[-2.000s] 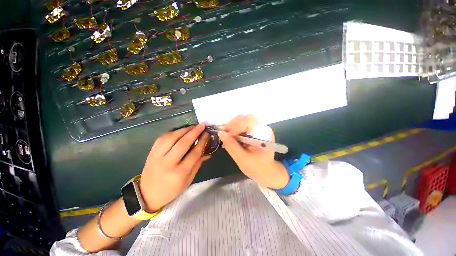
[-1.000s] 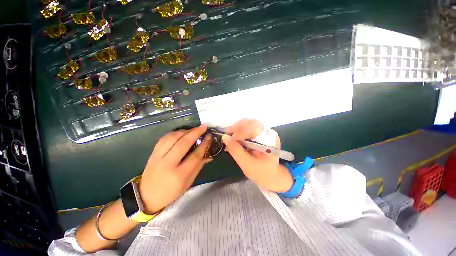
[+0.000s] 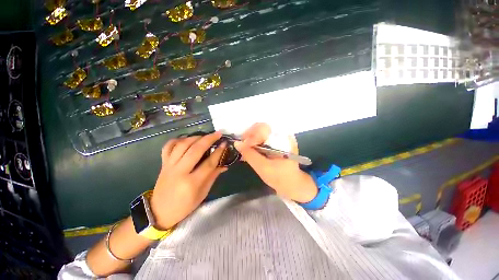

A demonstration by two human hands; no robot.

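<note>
My left hand (image 3: 189, 169) holds a dark round housing (image 3: 230, 155) between its fingers, low in the middle of the view. My right hand (image 3: 271, 164) grips thin pale tweezers (image 3: 284, 155) like a pen. Their tip end points at the housing's upper edge; the exact tip is hidden by my fingers. Some gold colour shows inside the housing, too small to make out. A long white sheet (image 3: 306, 104) lies just beyond my right hand, its near edge partly covered by the fingers.
A clear blister tray (image 3: 104, 133) with spaced gold circuit assemblies (image 3: 208, 82) lies beyond my left hand. A black blister tray (image 3: 19, 180) stands at the left. A white sheet with a grid of squares (image 3: 413, 56) and a red bin (image 3: 471, 199) are at the right.
The whole view shifts slightly back and forth. Both hands stay together at the housing, with small changes in finger position and housing angle.
</note>
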